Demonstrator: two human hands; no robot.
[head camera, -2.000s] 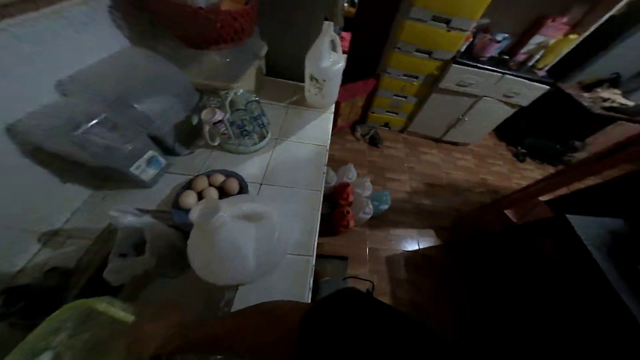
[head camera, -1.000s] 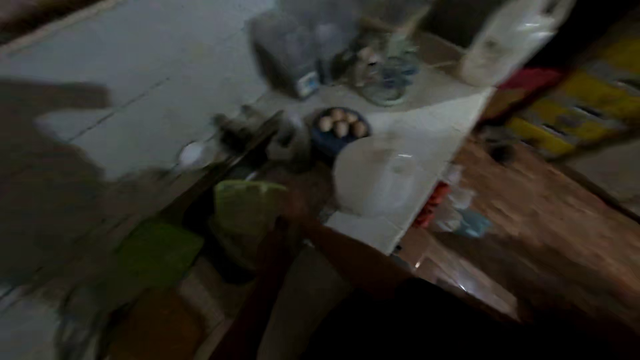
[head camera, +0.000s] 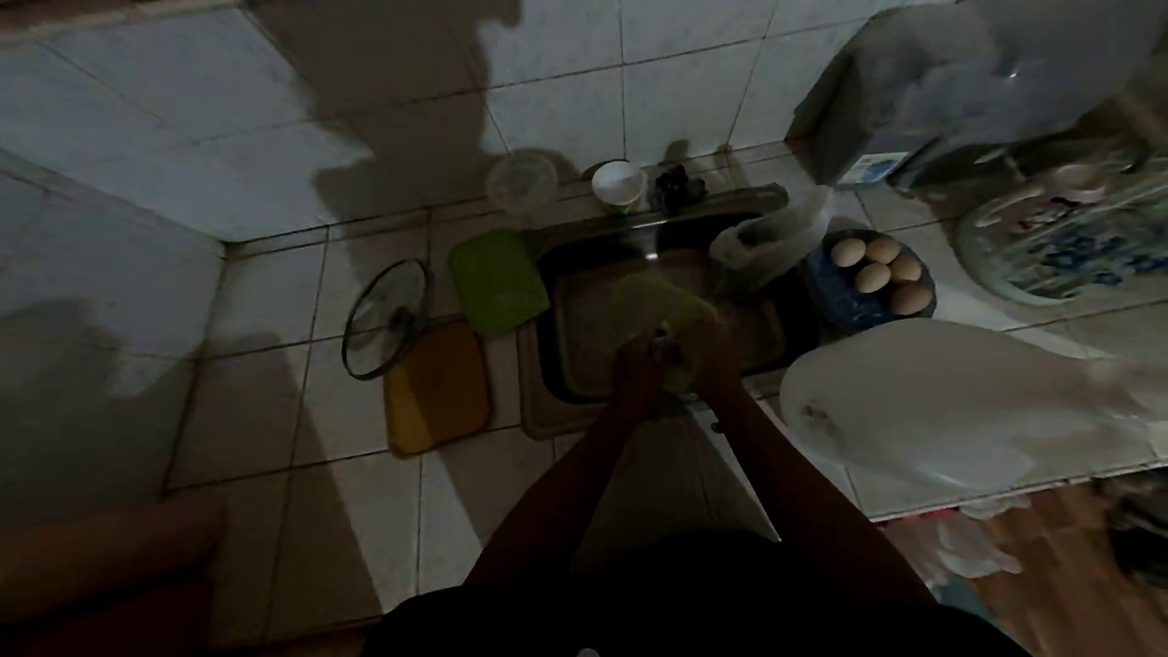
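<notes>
Both of my hands are over the sink (head camera: 575, 319), close together in dim light. A translucent yellow-green plastic item (head camera: 650, 306), perhaps a container or lid, is between them. My right hand (head camera: 716, 356) is on its right side. At its lower left is my left hand (head camera: 636, 370), with a small dark thing between the two hands that I cannot make out. The fingers are too dark to see clearly. A green plastic lid or board (head camera: 497, 281) lies at the sink's left edge, and an orange one (head camera: 438, 388) lies below it on the tiles.
A glass pot lid (head camera: 388, 319) lies left. Behind the sink stand a clear round container (head camera: 522, 182) and a white cup (head camera: 620, 186). To the right are a plastic bag (head camera: 776, 239), a blue bowl (head camera: 844, 306) of eggs, a large white jug (head camera: 931, 401) and a glass tray (head camera: 995, 265).
The view has swung left, bringing the whole sink into sight. The yellow-green item was at my hands one second ago and is still there.
</notes>
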